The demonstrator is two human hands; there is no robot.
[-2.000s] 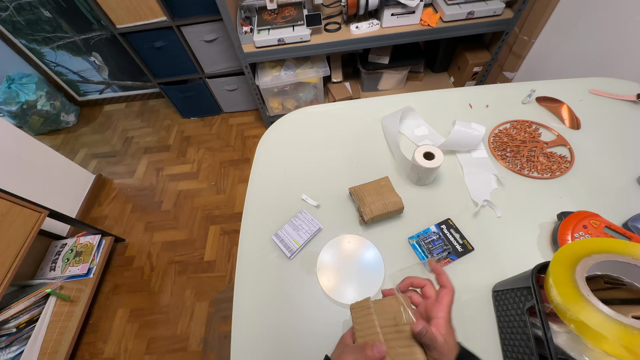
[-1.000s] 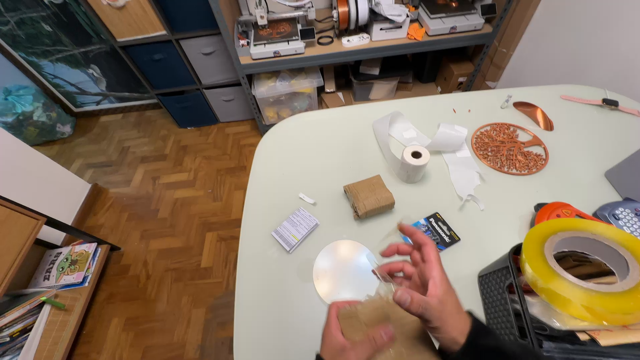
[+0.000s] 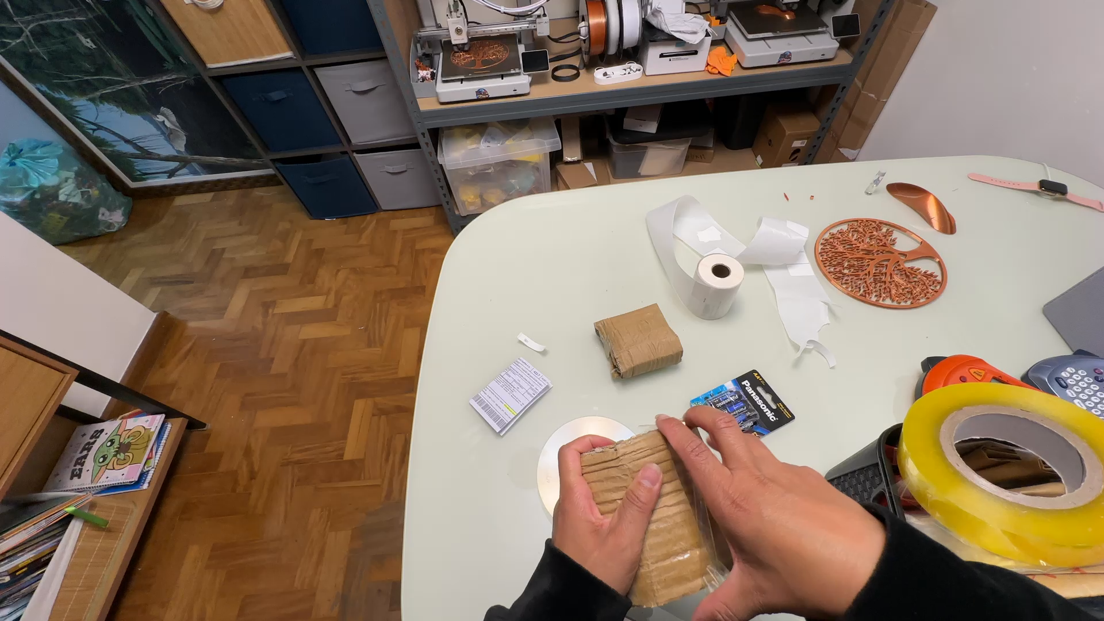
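Observation:
My left hand (image 3: pixel 608 509) grips the left side of a package wrapped in corrugated cardboard (image 3: pixel 664 535), its thumb flat on top. Clear tape shines along the package's right edge, where my right hand (image 3: pixel 759 509) lies with its fingertips at the upper corner and its thumb low down. A pale round disc (image 3: pixel 561 457) shows partly behind the package. Beyond it sit a second cardboard-wrapped package (image 3: pixel 640 341), a folded paper with printing (image 3: pixel 511 395) and a blister pack of Panasonic batteries (image 3: pixel 746 402).
A large roll of clear yellowish tape (image 3: pixel 931 483) rests on a black basket (image 3: pixel 867 470) at the right. Farther back are a label roll (image 3: pixel 716 289) with loose backing strip, a copper-coloured tree disc (image 3: pixel 880 263) and a pink-strapped watch (image 3: pixel 1052 187). The table's left edge borders the wooden floor (image 3: pixel 302 414).
My right hand, raised with its fingers spread above the package one second ago, has come down onto the package's right edge. My left hand keeps its hold.

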